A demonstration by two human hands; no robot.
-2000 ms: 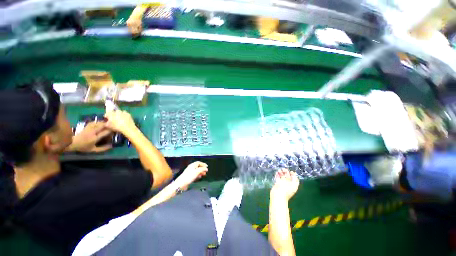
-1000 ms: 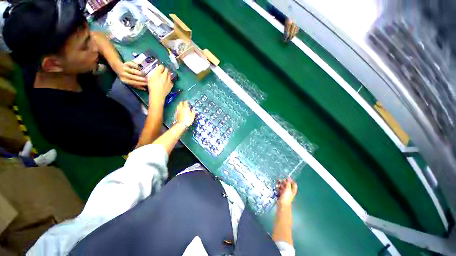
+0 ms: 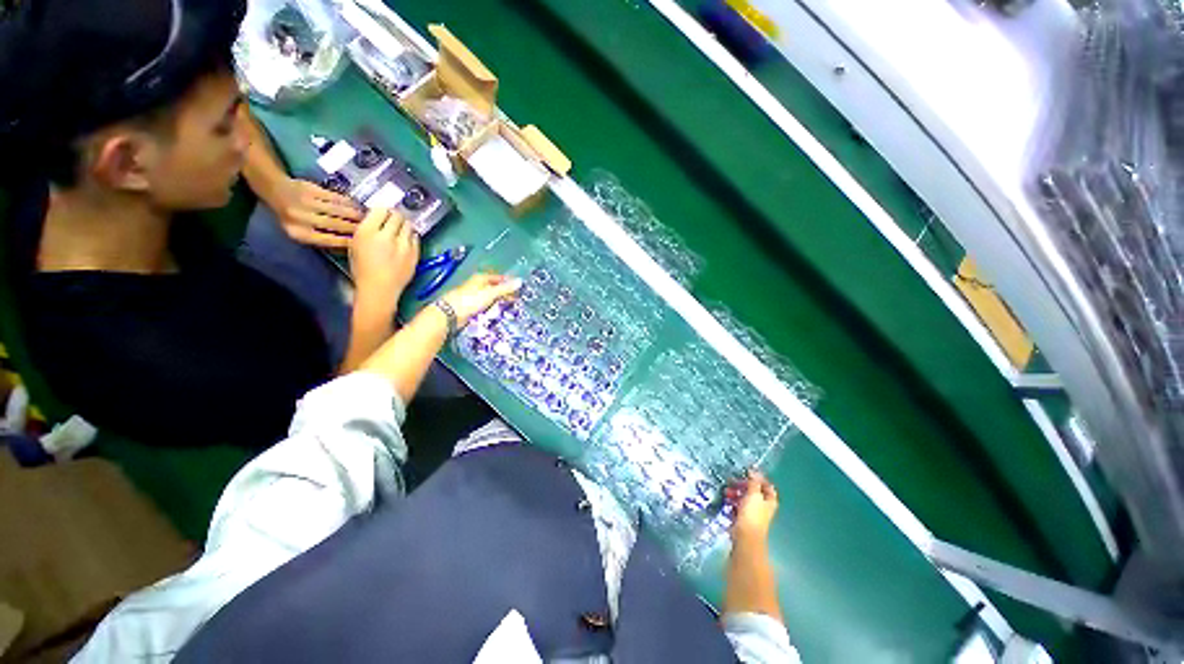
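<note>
Two clear blister trays lie side by side on the green bench. The left tray [image 3: 558, 350] holds rows of small dark units. The right tray [image 3: 649, 454] shows dark units in its near rows and glare over them. My left hand [image 3: 481, 298] reaches over the left tray's upper left corner, fingers extended, with no held object visible. My right hand [image 3: 753, 503] is at the right tray's right edge with its fingers curled. Something small and dark shows at its fingertips; whether it is gripped is unclear.
A neighbouring worker [image 3: 169, 285] sits at the left, hands on a dark device [image 3: 390, 188]. Blue-handled pliers [image 3: 442, 270] lie near my left hand. Open cardboard boxes [image 3: 509, 169] and a clear bag [image 3: 288, 52] stand farther back. A white rail [image 3: 857, 480] runs along the bench.
The right tray, held raised over the bench edge earlier, now lies on the bench beside the left tray. My left hand has come from near my body to the left tray. The view has rotated.
</note>
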